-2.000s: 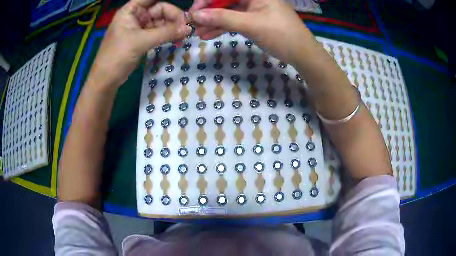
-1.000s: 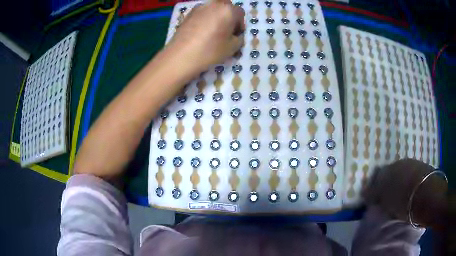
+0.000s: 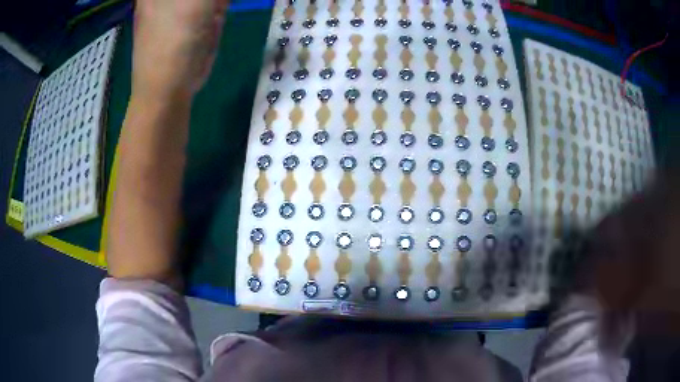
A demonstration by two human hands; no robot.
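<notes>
The main white parts tray [image 3: 388, 153] lies flat in front of me, with rows of small dark discs with silvery rims and pale centres between tan slots. Two disc places in an upper row show bare tan. My left hand [image 3: 179, 45] is at the top left, beyond the tray's left edge, cut off by the frame's top; its fingers and anything in them cannot be made out. My right hand [image 3: 634, 254] is a dark blur at the lower right, over the right-hand tray's near part; its fingers are not clear.
The right-hand tray [image 3: 578, 134] shows mostly bare tan slots, with a thin red wire [image 3: 641, 51] at its far right corner. The left-hand tray [image 3: 67, 142] lies inside yellow tape [image 3: 71, 250]. Blue tape [image 3: 209, 292] runs along the near edge.
My left hand has moved left off the main tray. My right hand stays low at the right, darker and larger. The view has shifted slightly, so the main tray sits further right.
</notes>
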